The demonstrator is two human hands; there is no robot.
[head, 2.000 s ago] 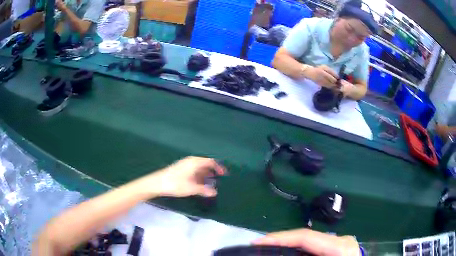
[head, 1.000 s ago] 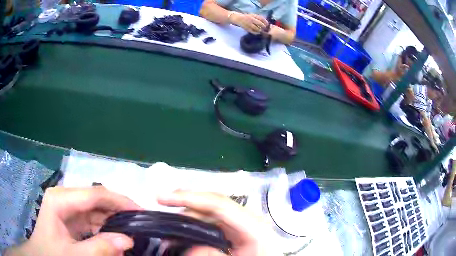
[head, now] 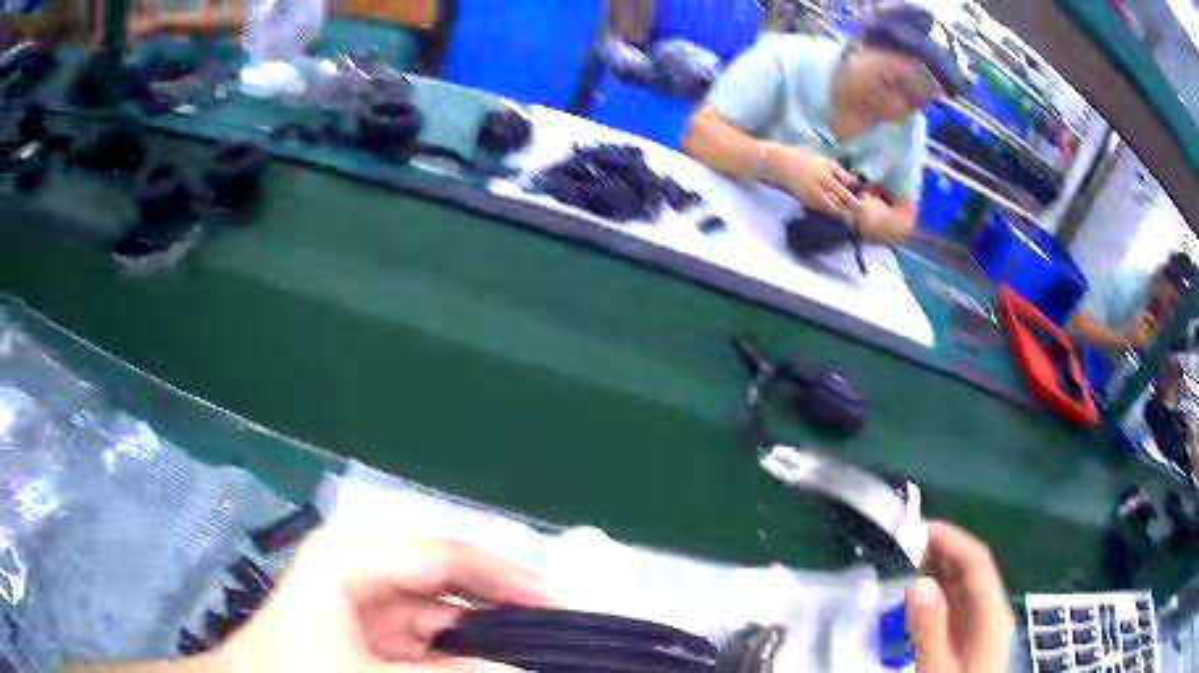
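My left hand point(head: 427, 598) is at the bottom, closed around the left end of a glossy black curved headband point(head: 592, 634), which lies roughly level over the white sheet. My right hand point(head: 960, 598) is at the lower right, apart from the headband. Its fingertips hold the end of a silvery curved metal strip point(head: 855, 489), which points up and left over the belt. The strip is blurred and partly covers a headphone assembly point(head: 828, 398) lying on the green belt behind it.
Loose black pieces point(head: 243, 592) lie left of my left hand on bubble wrap point(head: 145, 526). A blue cap point(head: 897, 638) is partly behind my right hand, with a parts tray point(head: 1091, 634) beyond. Across the belt point(head: 526, 381), a person works near a black pile point(head: 611, 182) and red bin point(head: 1048, 355).
The view has swung left and up. My right hand has left the headband, moved right and now holds the metal strip. My left hand remains on the headband.
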